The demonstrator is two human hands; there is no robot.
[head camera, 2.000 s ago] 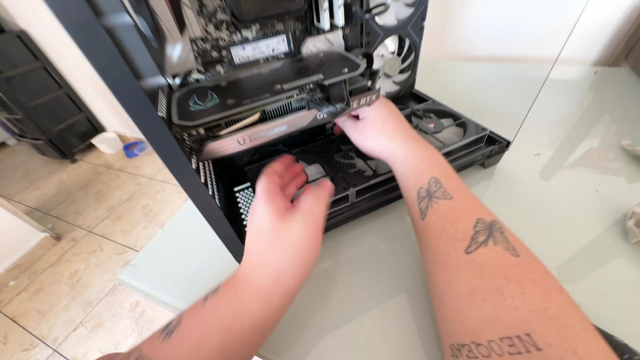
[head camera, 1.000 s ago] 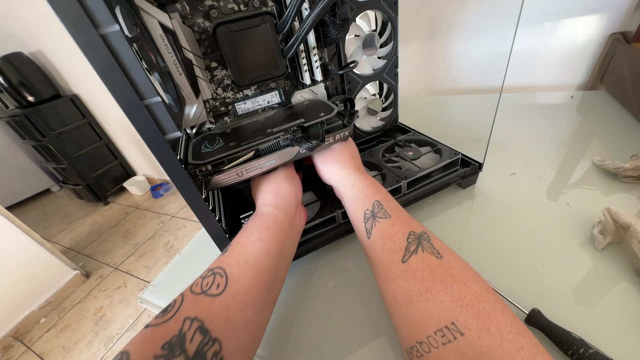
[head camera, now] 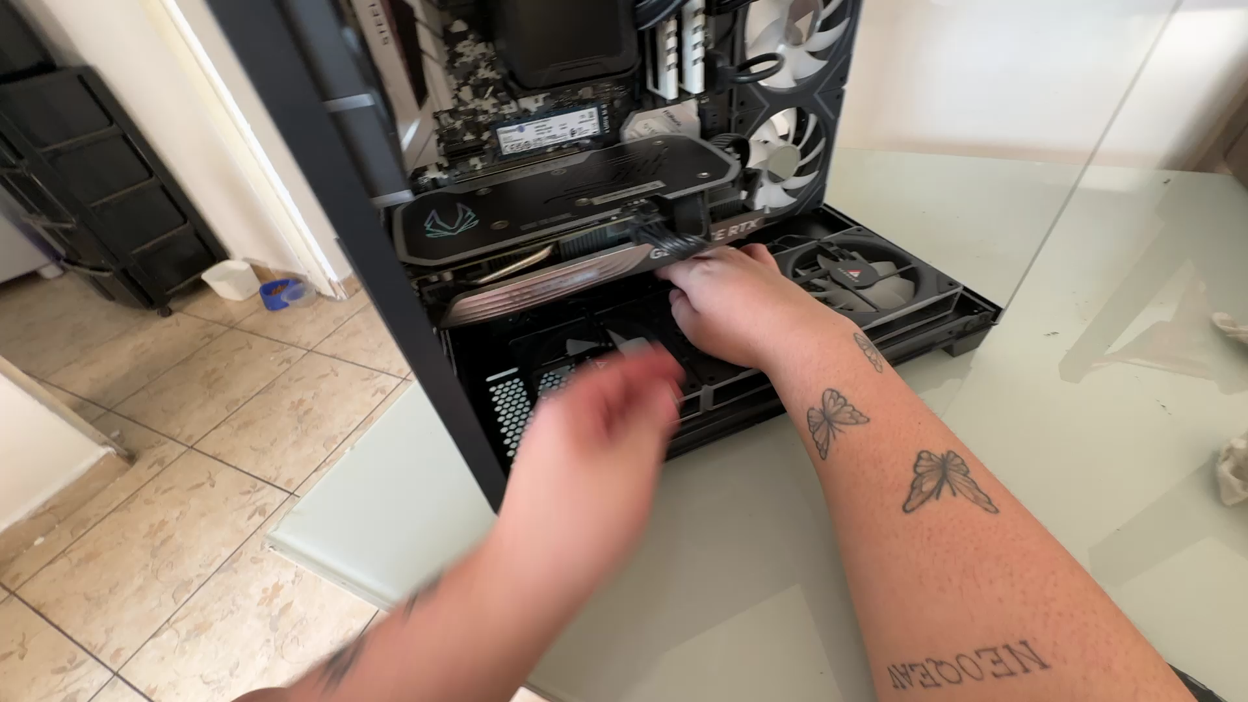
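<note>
A graphics card (head camera: 575,210) sits across the inside of an open black computer case (head camera: 375,292), with dark power cables (head camera: 668,232) at its front edge. My right hand (head camera: 731,302) is at the card's lower front edge, its fingertips partly hidden beneath it; whether it grips the card cannot be told. Blurred by motion, my left hand (head camera: 609,409) is in front of the case floor, its fingers curled, and I cannot tell if it holds anything. Below the card lie bottom fans, one of them (head camera: 858,273) to the right of my right hand. An M.2 drive (head camera: 548,130) is above the card.
The case stands on a glass-topped table (head camera: 1092,273). White-bladed fans (head camera: 785,161) line its right side, beside memory sticks (head camera: 692,49). Crumpled pale material (head camera: 1233,471) lies at the right edge. Black drawers (head camera: 107,185), a white bowl (head camera: 231,280) and a blue bowl (head camera: 281,293) are on the tiled floor.
My left hand was under the graphics card one second ago and is now out in front of it, lower down. My right hand stays at the card's lower edge. The view is closer in.
</note>
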